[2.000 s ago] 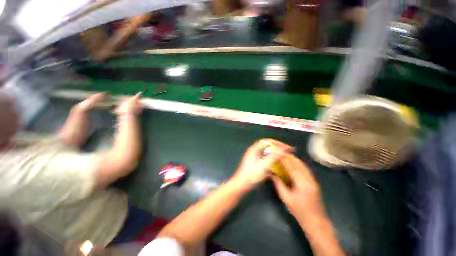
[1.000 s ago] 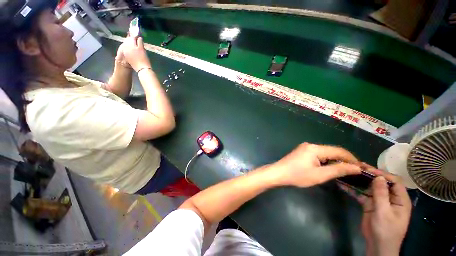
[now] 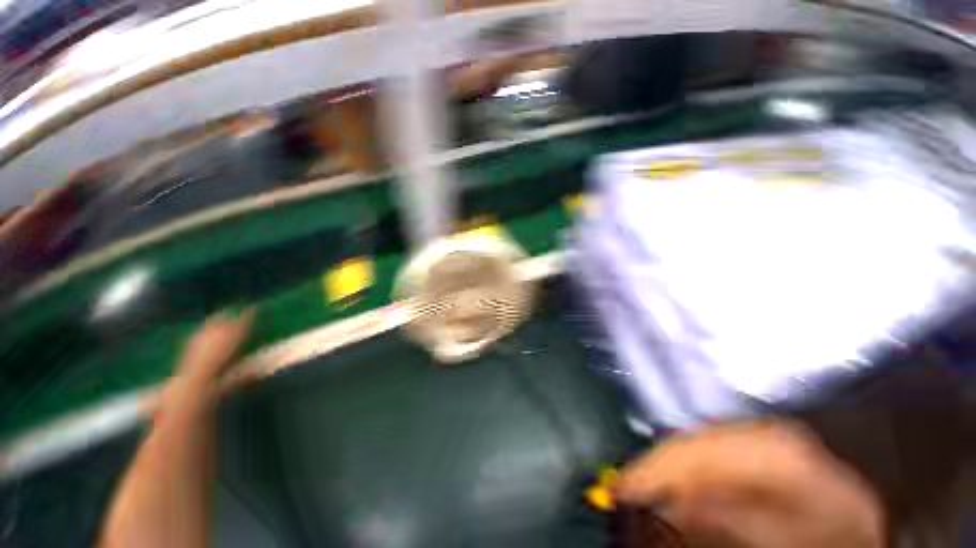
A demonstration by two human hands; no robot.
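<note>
The picture is strongly blurred. My left hand (image 3: 217, 340) is stretched out over the near edge of the green conveyor at the left; no object can be made out in it. My right hand (image 3: 755, 487) is large at the lower right, in front of the tray stack, with its fingers pointing left. A small orange-yellow piece (image 3: 604, 491), perhaps a plug, shows at its fingertips above the dark green bench (image 3: 428, 455). I cannot tell whether the fingers grip it. A yellow housing (image 3: 349, 280) lies on the conveyor (image 3: 294, 305) right of my left hand.
A round beige fan (image 3: 466, 294) stands at the bench's far edge, before a white post (image 3: 421, 139). A thin black cord runs from it towards the yellow piece. A tall stack of whitish trays (image 3: 685, 310) fills the right. More yellow pieces show behind the fan.
The view has swung right, bringing in the tray stack; the neighbouring worker and red device are out of view. My hands, together around a dark unit before, are now far apart.
</note>
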